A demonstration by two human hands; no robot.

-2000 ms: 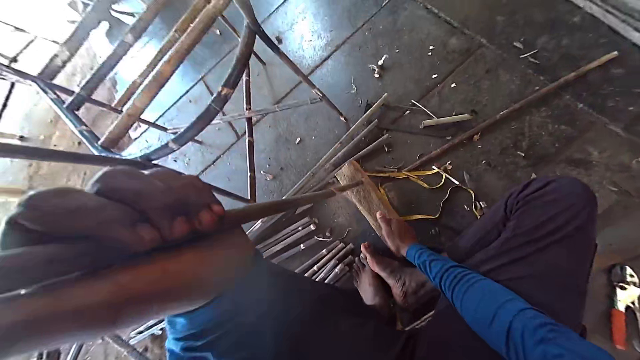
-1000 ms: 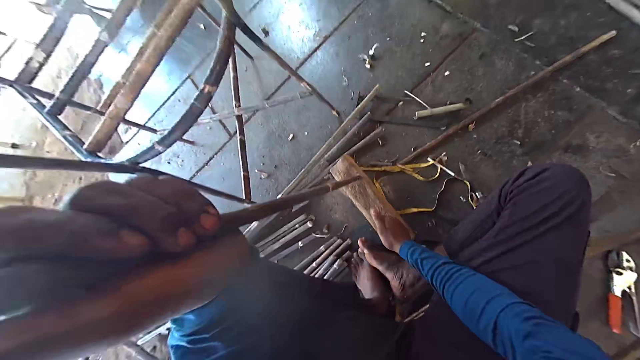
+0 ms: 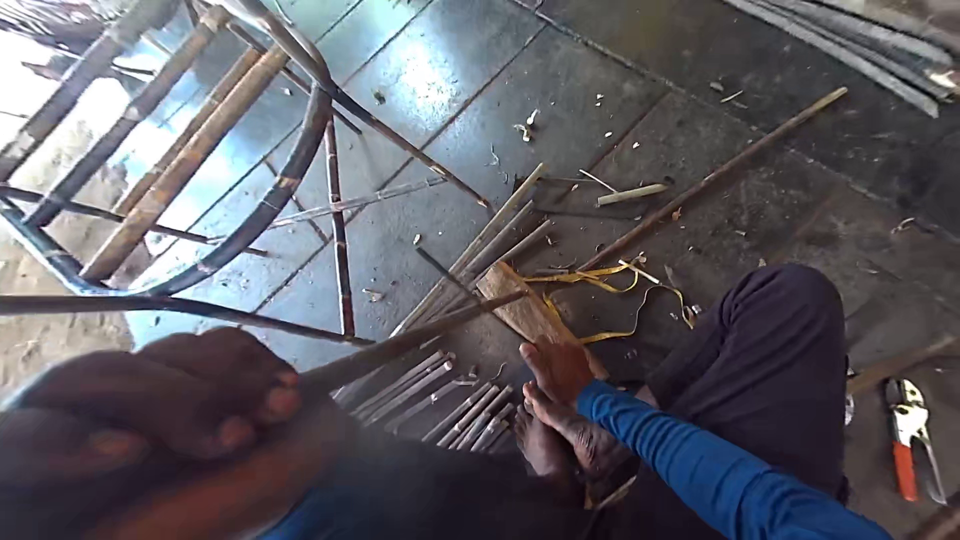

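Large and blurred at the left, my left hand [image 3: 172,405] is closed around a brown cane pole [image 3: 420,330], whose tip reaches over a wooden block [image 3: 532,307]. My right hand [image 3: 556,367], in a blue sleeve, lies at the block's lower end, beside my bare feet [image 3: 555,435]. A thin dark strip [image 3: 444,271], perhaps a blade, runs along the block's left side toward the right fingers; whether they grip it cannot be told. Long cane pieces [image 3: 487,240] lie left of the block, and short cut ones [image 3: 465,416] below them.
A curved cane frame with slats [image 3: 292,172] stands upper left. Yellow strips [image 3: 600,277] and a long cane stick [image 3: 712,180] lie beyond the block. Red-handled pruning shears [image 3: 909,435] are at the right, more poles [image 3: 840,45] at the upper right. Shavings dot the tiled floor.
The thin dark strip now shows beyond the block's left side, where earlier it was not seen. Both hands stay in about the same places. The view has shifted slightly.
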